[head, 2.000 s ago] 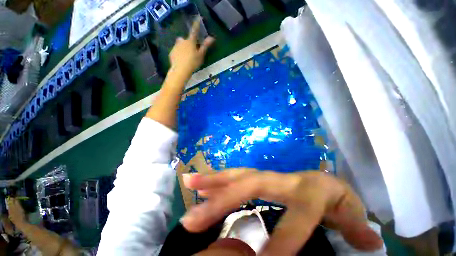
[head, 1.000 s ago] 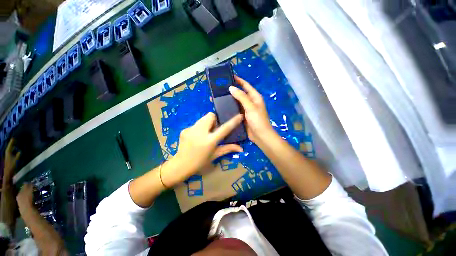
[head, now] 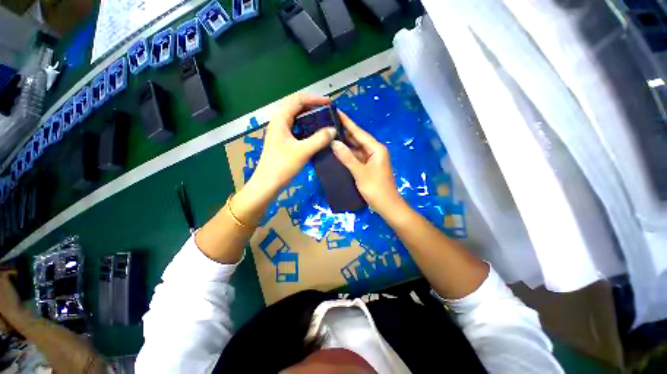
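A dark elongated device housing (head: 338, 177) is held above the heap of blue film pieces (head: 395, 117), its window end pointing away from me. My left hand (head: 284, 146) grips the window end, fingers over the far edge and thumb on the window area (head: 313, 123). My right hand (head: 371, 169) holds the housing's right side, its thumb near the lower edge of the window. The film pieces lie on a brown cardboard sheet (head: 311, 274). Whether any film is on the window cannot be told.
Dark housings (head: 196, 91) and blue-edged frames (head: 162, 48) line the green belt beyond a pale edge (head: 157, 162). A thin dark tool (head: 186, 206) lies left of the cardboard. White foam sheets (head: 541, 161) are at right. Another person's arm (head: 44, 337), a shiny bag (head: 60, 279) and housings (head: 121, 288) are lower left.
Since two seconds ago, my left hand has come back from the belt and both hands hold a housing. Since one second ago, my left hand has moved up to its window end.
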